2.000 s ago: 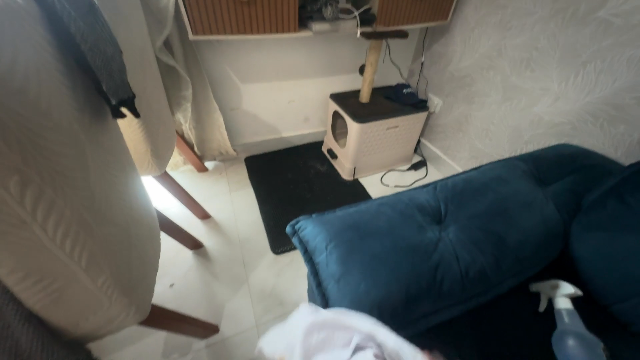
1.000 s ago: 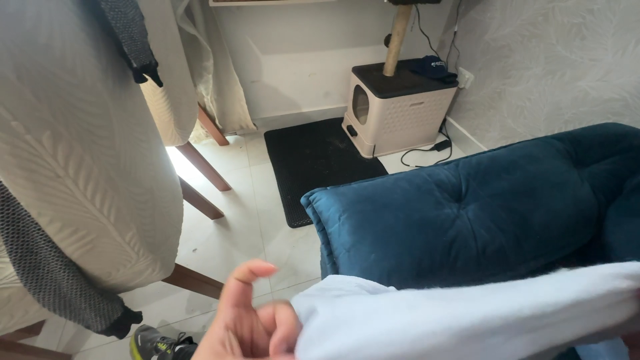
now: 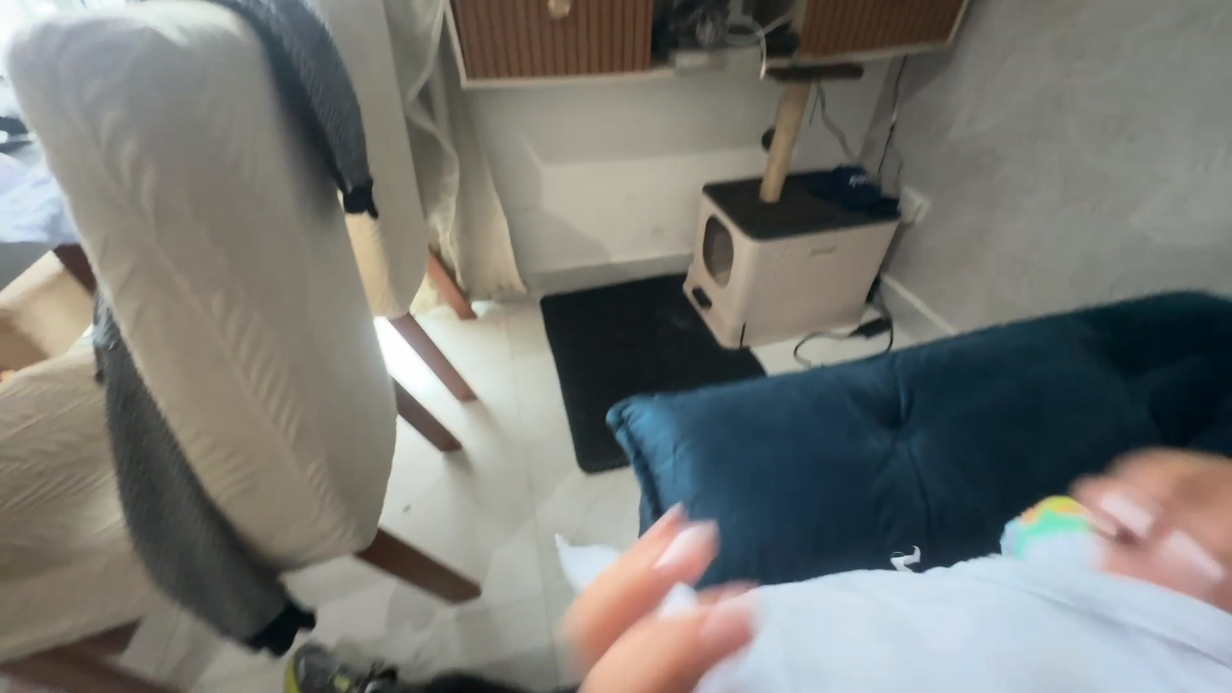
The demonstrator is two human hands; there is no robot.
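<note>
A white cloth garment point(image 3: 924, 630) with a small colourful print point(image 3: 1054, 520) spans the lower right, in front of a blue tufted sofa point(image 3: 818, 462). My left hand point(image 3: 664, 616), blurred, is at the cloth's left end, its fingers bent with a bit of white fabric between them. At the right edge my right hand point(image 3: 1165, 525), also blurred, has its fingertips on the cloth beside the print. Both palms are mostly out of sight.
Cream-covered chairs point(image 3: 221, 289) with a grey knitted garment point(image 3: 164, 491) stand at left. A black mat point(image 3: 635, 356) lies before a cat house with a post point(image 3: 808, 279). A wall cabinet point(image 3: 558, 38) hangs above. A shoe point(image 3: 332, 669) shows at the bottom.
The cloth, bunched low two seconds ago, now stretches between both hands. My right hand and the colourful print have come into view. The spray bottle seen on the sofa earlier no longer shows.
</note>
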